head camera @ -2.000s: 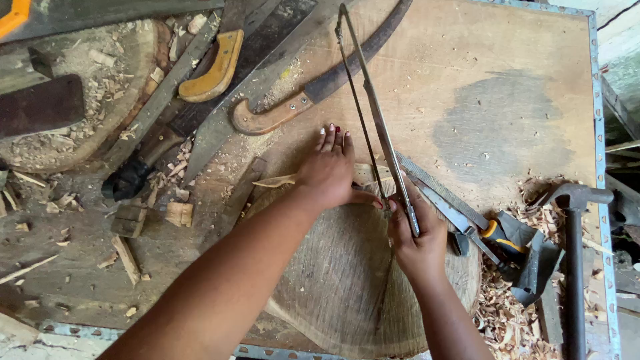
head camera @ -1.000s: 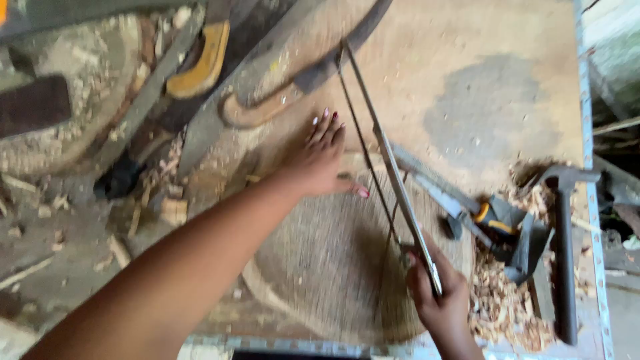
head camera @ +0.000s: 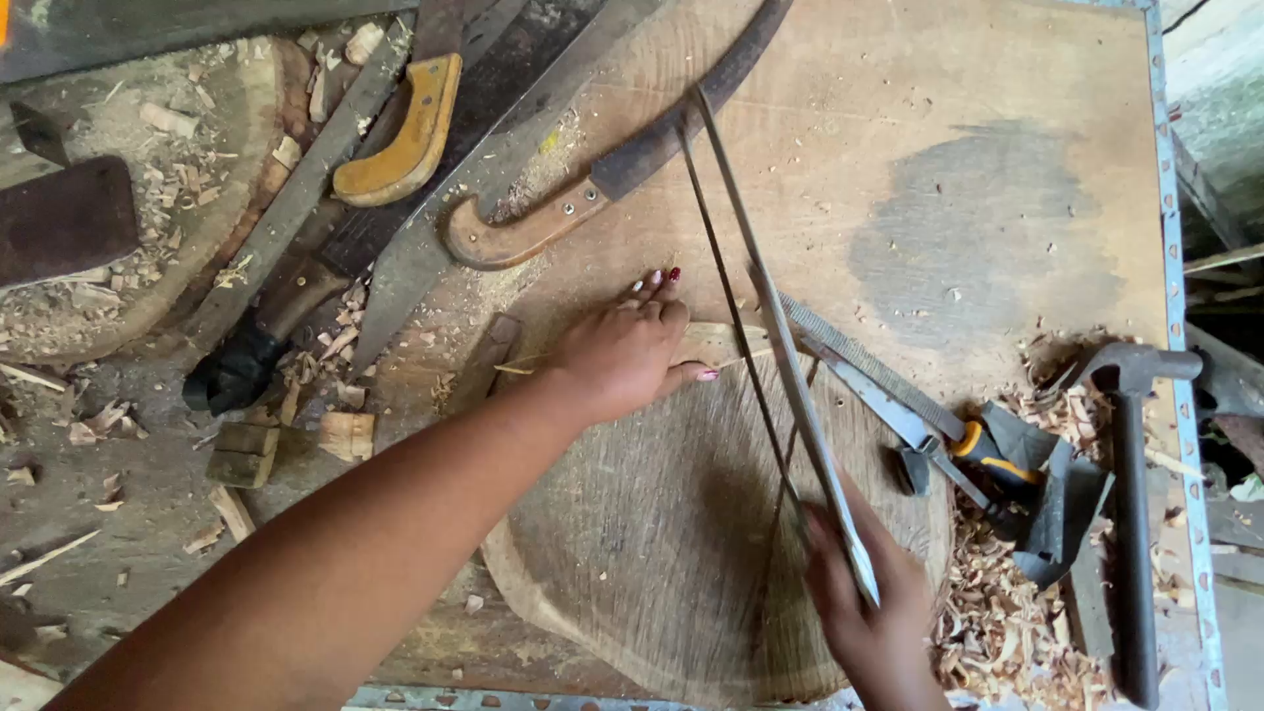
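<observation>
A bow-type saw with a thin blade and metal frame (head camera: pixel 790 365) slants over a round wooden block (head camera: pixel 632 533). My right hand (head camera: pixel 869 592) grips its near end, and its far end reaches over a curved blade with a wooden handle (head camera: pixel 533 227). My left hand (head camera: pixel 627 355) presses on a small pale wood piece (head camera: pixel 721 346) at the block's far edge; the fingers cover part of that piece. The saw's blade crosses just right of my left thumb; whether it touches the wood I cannot tell.
At right lie a rasp (head camera: pixel 869 365), a claw hammer (head camera: pixel 1131 494), dark cloth-like scraps (head camera: pixel 1062 513) and wood shavings (head camera: pixel 1017 622). At left are a yellow-handled saw (head camera: pixel 405 138), a large dark blade (head camera: pixel 474 118), a small wood block (head camera: pixel 242 454) and another round slab (head camera: pixel 262 128).
My right hand, with the saw, has moved toward the near edge since two seconds ago. My left hand has stayed near the block's far edge, its fingers now more bent.
</observation>
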